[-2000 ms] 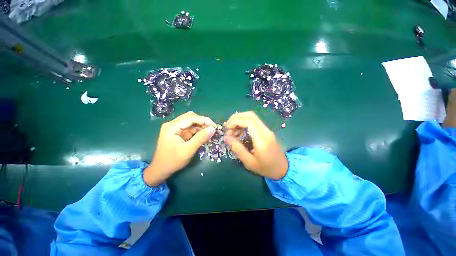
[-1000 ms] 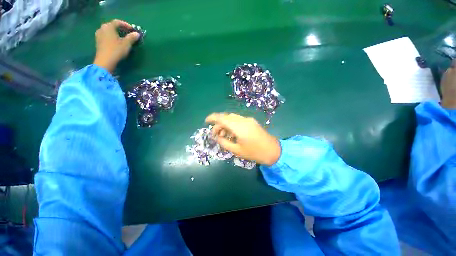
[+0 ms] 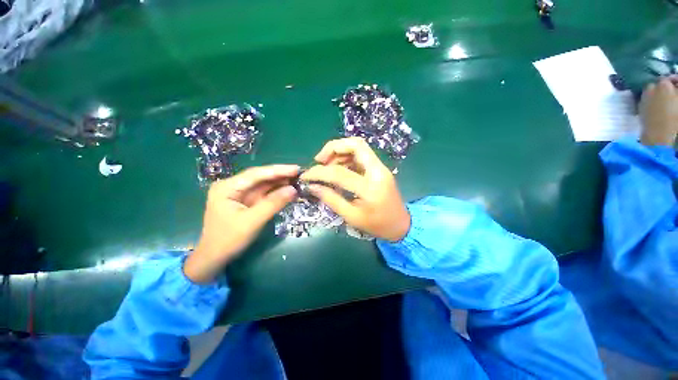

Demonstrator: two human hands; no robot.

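Observation:
My left hand [image 3: 245,211] and my right hand [image 3: 362,189] meet at the middle, fingertips together on a small dark module [image 3: 301,185], mostly hidden by the fingers. A silvery module pile [image 3: 303,220] lies directly under the hands, partly covered. Beyond the hands a dark, glittering module pile [image 3: 222,132] lies at left. Another dark module pile [image 3: 373,117] lies beyond my right hand.
A loose silvery module [image 3: 422,35] lies further up the green surface. A curled white scrap [image 3: 110,167] and a grey metal arm [image 3: 44,108] are at left. A paper sheet [image 3: 589,93] lies at right beside another person's hand [image 3: 659,111]. A pale, bumpy item [image 3: 33,26] is upper left.
My left hand has come back from the upper left to meet my right hand at the middle. The loose silvery module now shows at the upper middle. The view has shifted slightly.

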